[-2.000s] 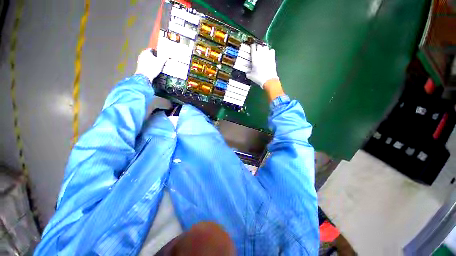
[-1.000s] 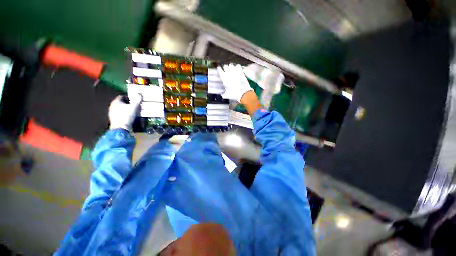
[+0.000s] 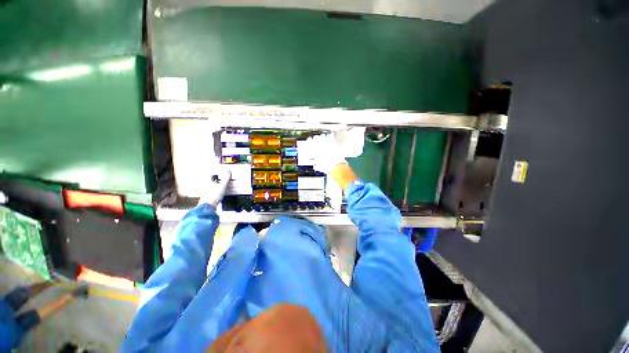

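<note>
The populated circuit board point(image 3: 267, 169), with orange coils, white blocks and small blue parts, lies level between the two conveyor rails, over a pale metal plate point(image 3: 193, 162). My left hand point(image 3: 216, 188), in a white glove, is at the board's left edge. My right hand point(image 3: 330, 157), also gloved, is at its right edge, partly over the white blocks. The fingertips are blurred against the white parts. A crumpled white cloth point(image 3: 353, 141) lies beside my right hand.
The far rail point(image 3: 310, 115) and near rail point(image 3: 431, 221) run left to right. Crossbars point(image 3: 412, 169) and a green mat point(image 3: 431, 165) lie to the right. A dark machine point(image 3: 558, 172) stands at the right. A green bench point(image 3: 69, 124) and black foam pad point(image 3: 103, 238) are at the left. A person's blue sleeve point(image 3: 10, 324) shows lower left.
The view has turned from the green bench to the conveyor. Both hands have carried the board from in front of my body to between the rails.
</note>
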